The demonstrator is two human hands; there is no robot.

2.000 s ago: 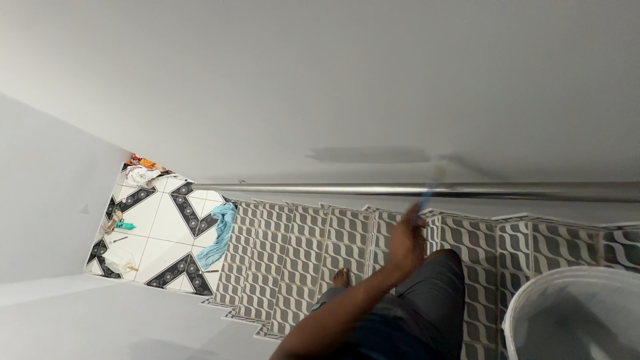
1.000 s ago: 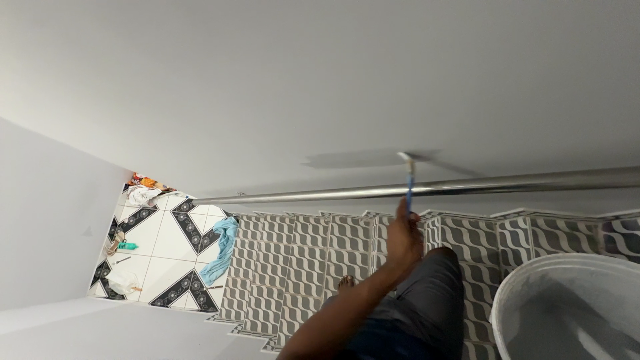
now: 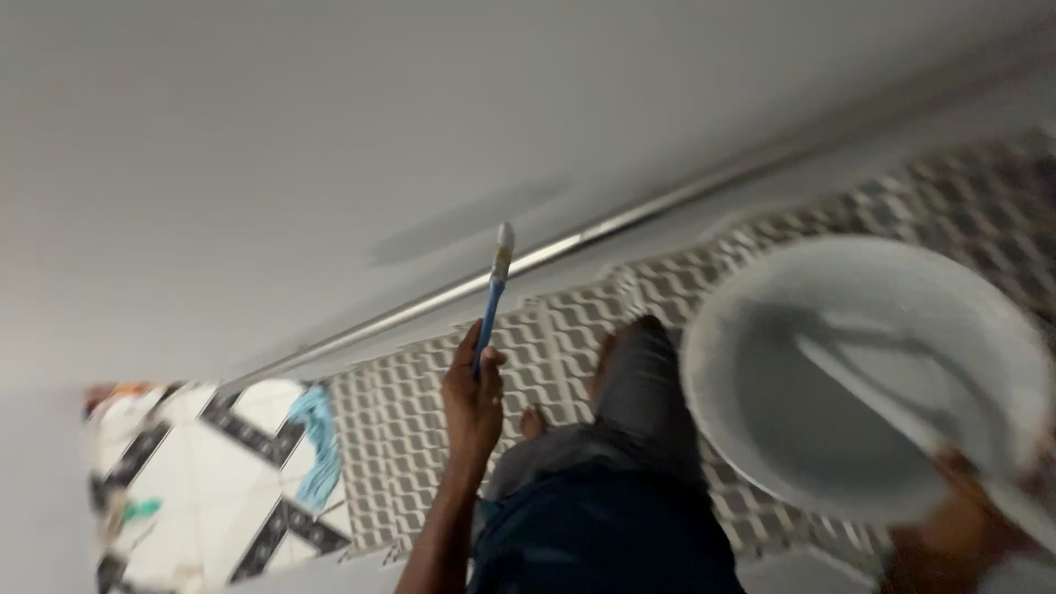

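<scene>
My left hand (image 3: 474, 396) grips the blue handle of a paintbrush (image 3: 493, 297). Its whitish bristles point up, over the metal handrail in this view. Behind the rail, a darker, wet-looking patch (image 3: 470, 221) shows on the pale wall. At the lower right, my right hand (image 3: 957, 503), blurred, is closed around a long whitish stick (image 3: 866, 392). The stick's far end reaches into a large white bucket (image 3: 701, 363) with greyish-white paint inside. The bucket's lower right rim is partly hidden by that hand.
A metal handrail (image 3: 429, 305) runs along the wall beside patterned stair treads (image 3: 396, 429). My feet and legs are on the stairs. Below lies a black-and-white tiled floor (image 3: 173, 470) with a light blue cloth (image 3: 320, 454), a green item (image 3: 142, 509) and other clutter at the edge.
My left hand has drawn the brush back from the wall, where it was at the patch one second ago. My right hand has come into view on the stick. The view has tilted.
</scene>
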